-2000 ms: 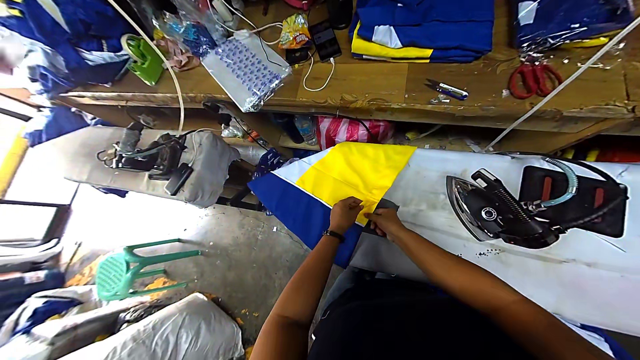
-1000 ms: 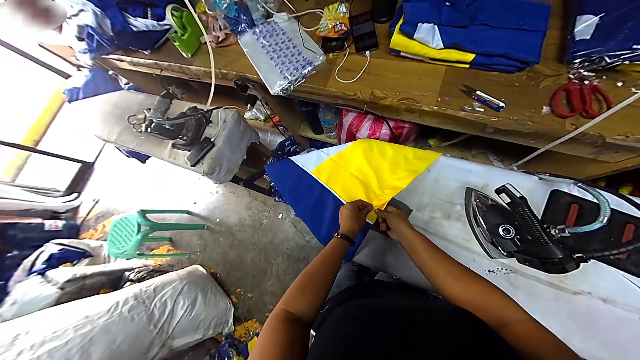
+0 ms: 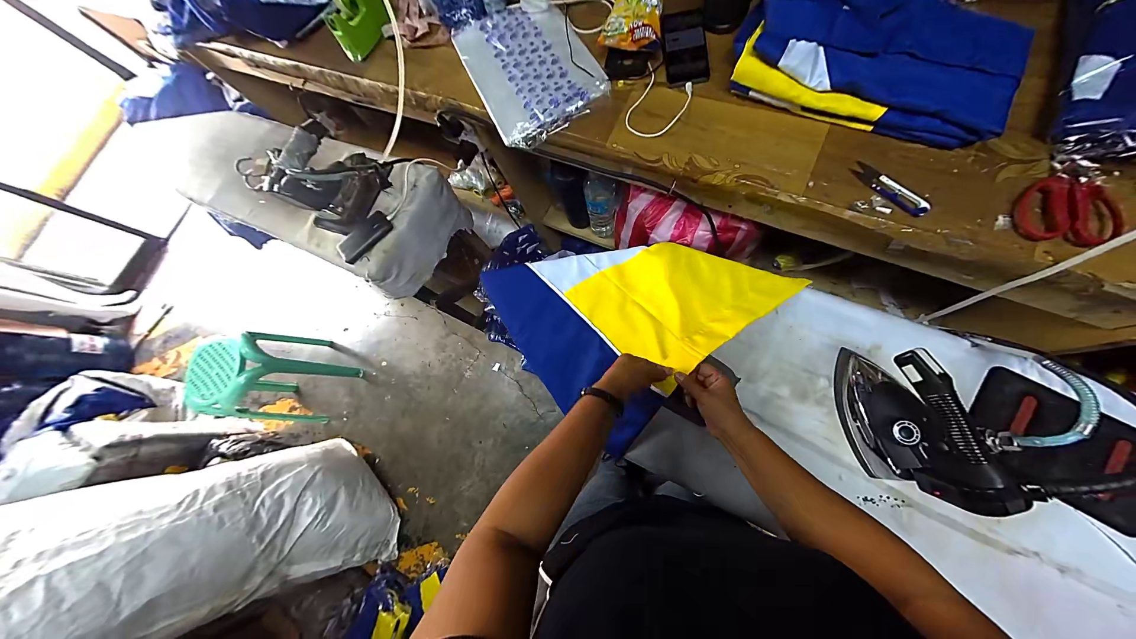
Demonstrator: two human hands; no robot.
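Note:
A blue, yellow and white fabric piece [image 3: 683,302] lies over the narrow end of a white-covered ironing board [image 3: 790,355], its blue part hanging past the edge. My left hand [image 3: 635,377], with a dark band at the wrist, pinches the fabric's near edge. Close beside it, my right hand [image 3: 710,390] grips the same edge between thumb and fingers. Under the right hand a small dark grey thing shows partly; what it is I cannot tell. To the right, a steam iron [image 3: 914,435] rests on the board, next to a black iron rest [image 3: 1056,426].
Behind runs a wooden table [image 3: 728,160] with folded blue and yellow garments [image 3: 896,62], red-handled scissors [image 3: 1068,209], a cutter [image 3: 895,191] and a phone [image 3: 686,49]. A second board [image 3: 266,195] holds another iron [image 3: 328,182]. A green plastic stool [image 3: 217,377] and white sacks [image 3: 204,524] are at left.
Both hands keep hold of the fabric's near edge, close together, with little plain movement. The view has shifted somewhat.

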